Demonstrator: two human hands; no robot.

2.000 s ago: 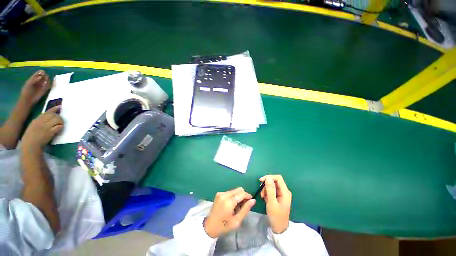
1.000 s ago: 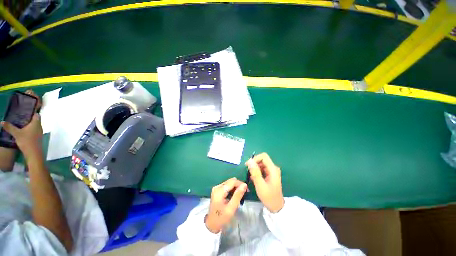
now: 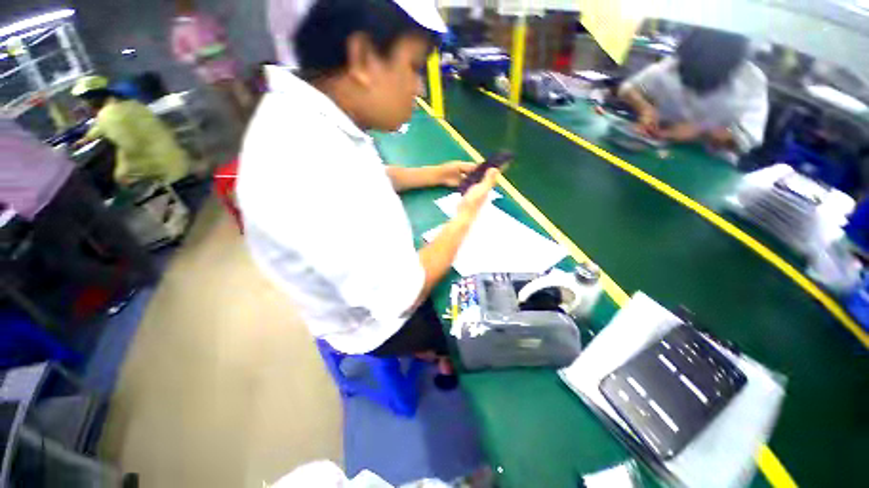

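Note:
A flat black tablet-like housing [image 3: 673,389] with light marks lies on a stack of whitish sleeves [image 3: 610,345] at the lower right. A small white square [image 3: 612,476] on the bench is cut by the bottom edge. A grey tape dispenser [image 3: 519,334] with a white tape roll [image 3: 560,291] stands left of the stack. White paper [image 3: 505,242] lies beyond it. Part of my white clothing shows at the bottom edge. Neither of my hands can be made out; a blurred patch at the bottom edge is too unclear to tell.
A person in a white smock [image 3: 319,210] sits at left on a blue stool [image 3: 379,379], holding a phone [image 3: 486,172]. A small bottle [image 3: 586,276] stands by the dispenser. Across the line are another worker [image 3: 710,91] and stacked white units [image 3: 791,205]. A red stool [image 3: 230,193] stands in the aisle.
The view has swung left and up, showing the neighbour and aisle. The housing and dispenser now appear lower right. My hands and the thin black object have left clear view.

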